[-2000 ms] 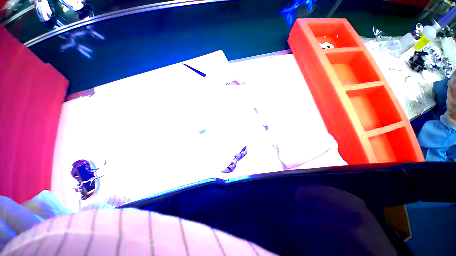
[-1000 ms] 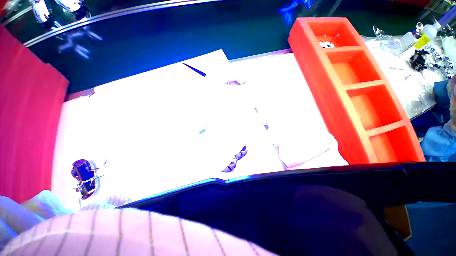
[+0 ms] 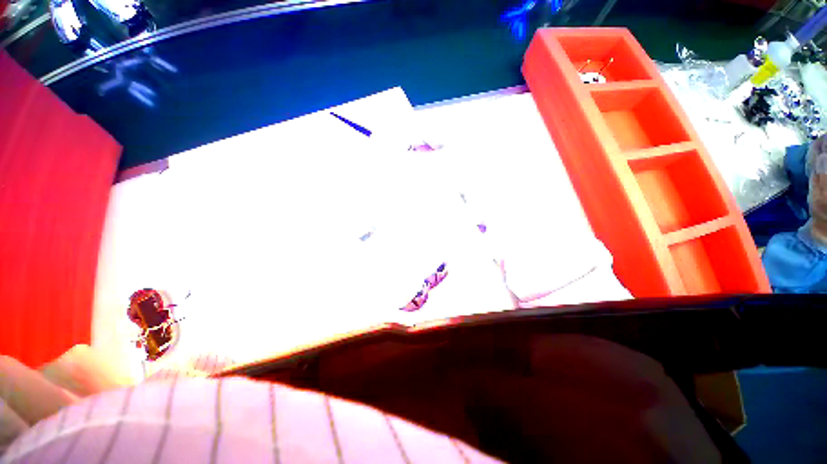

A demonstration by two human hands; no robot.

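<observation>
My left hand point(image 3: 63, 381), pale and overexposed, rests at the lower left, partly behind a pink striped sleeve; its fingertips are hard to make out, and no held object shows. My right hand does not show. Near my left hand, an amber-brown shiny part point(image 3: 152, 323) with thin strands lies on the white work sheet point(image 3: 245, 217). A small purplish curved piece point(image 3: 424, 287), possibly dark glasses, lies near the front edge. A slim dark tool point(image 3: 351, 124) lies at the sheet's far edge.
An orange-red compartment tray point(image 3: 580, 168) stands right, with a small shiny part in its far pocket. Red stacked foam point(image 3: 54, 217) stands left. A dark green conveyor point(image 3: 299, 68) runs behind. A person's blue sleeve point(image 3: 793, 263) and clear bags point(image 3: 716, 109) show at far right.
The colours at the left and bottom have turned from bluish to warmer. The view has shifted very slightly. My left hand and the objects on the sheet have not visibly moved.
</observation>
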